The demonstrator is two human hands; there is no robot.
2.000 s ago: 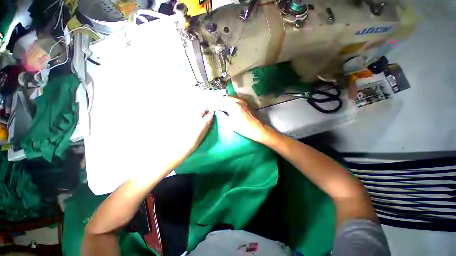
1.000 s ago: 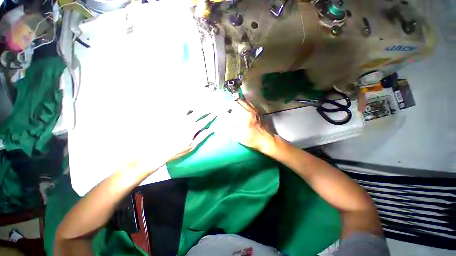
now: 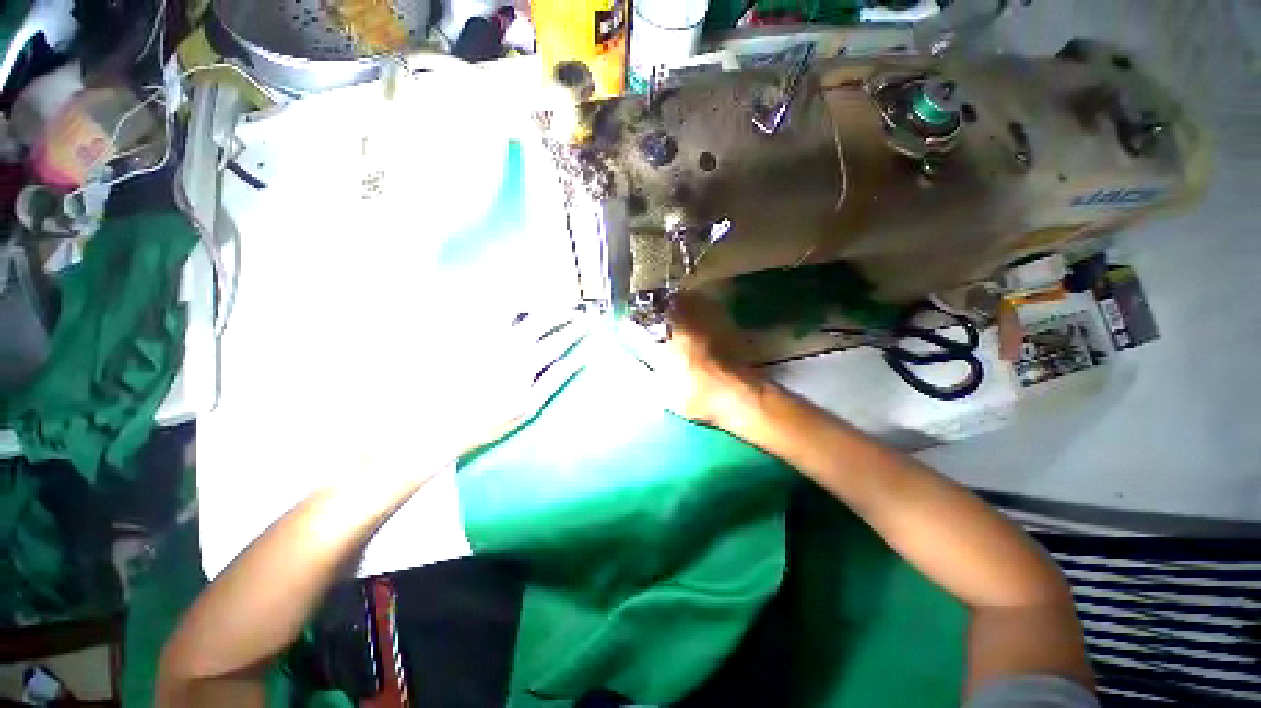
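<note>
A green fabric panel [image 3: 629,519] runs from the needle area of the beige sewing machine [image 3: 747,180] down over the lap; near the needle it looks white under glare. My left hand [image 3: 533,374] lies on the fabric left of the presser foot [image 3: 647,307], fingers apart, its outline washed out by light. My right hand [image 3: 696,371] is on the fabric just right of and below the presser foot, its fingertips close to the foot and partly lost in glare. Whether it pinches the cloth cannot be told.
Black-handled scissors [image 3: 940,356] and a green scrap bundle [image 3: 809,299] lie on the machine bed. Small boxes [image 3: 1058,349] stand farther right. Dark straps [image 3: 1175,609] lie lower right. Crumpled green pieces [image 3: 104,346] hang at left. A metal bowl [image 3: 297,56] and orange-yellow bottle [image 3: 584,49] stand behind.
The view has shifted, so the machine sits lower and the bottle shows again. My left hand has moved from beside the needle to farther left and flatter on the cloth. A green patch shows upper left.
</note>
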